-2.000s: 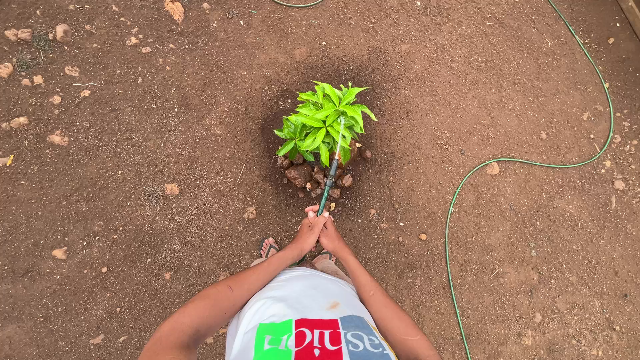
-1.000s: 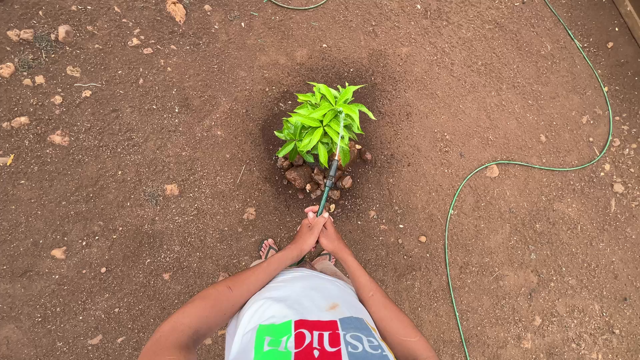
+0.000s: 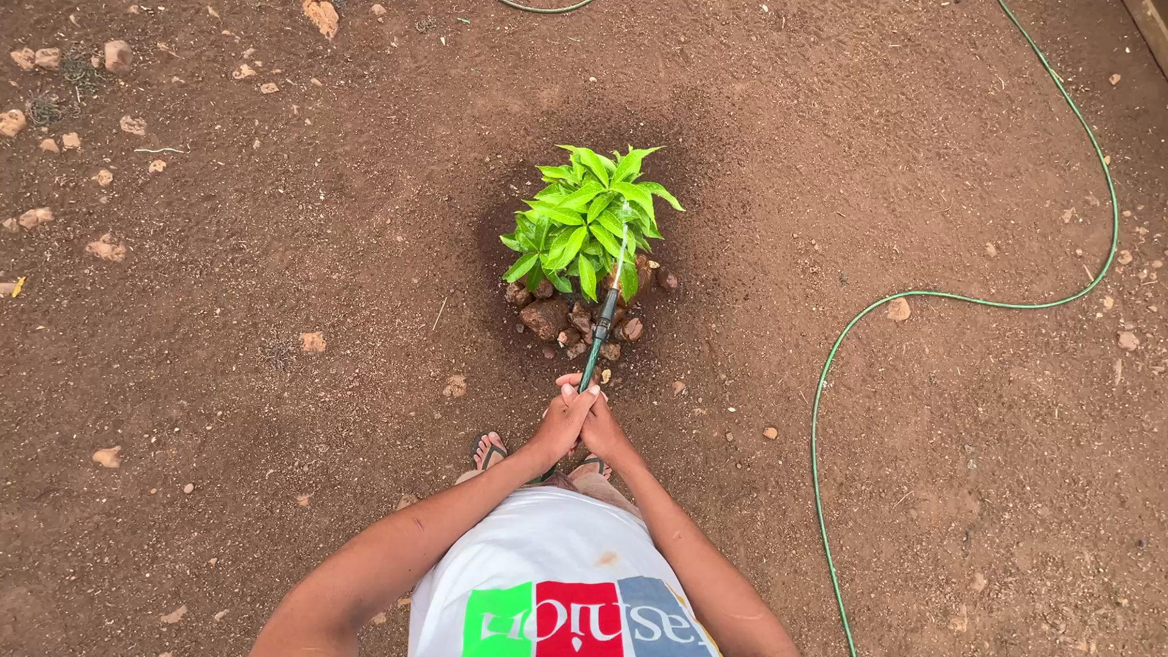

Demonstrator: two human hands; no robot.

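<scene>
My left hand (image 3: 560, 422) and my right hand (image 3: 602, 431) are clasped together around the end of a green garden hose (image 3: 591, 363), just in front of my shirt. A dark hose nozzle (image 3: 606, 315) points away from me, and a thin stream of water (image 3: 623, 245) runs from it onto a leafy young plant (image 3: 584, 219) with bright green leaves. Brown stones (image 3: 545, 318) are heaped at the near side of the plant's base, under the nozzle. Dark, wet-looking soil rings the plant. The fingers partly hide one another and the hose between them.
More of the green hose (image 3: 931, 294) curves over the reddish-brown soil at the right, and a short piece (image 3: 547, 9) shows at the top edge. Loose stones (image 3: 107, 247) lie scattered at the left. A board-like edge (image 3: 1152, 27) crosses the top right corner. My sandaled feet (image 3: 490, 450) are below my hands.
</scene>
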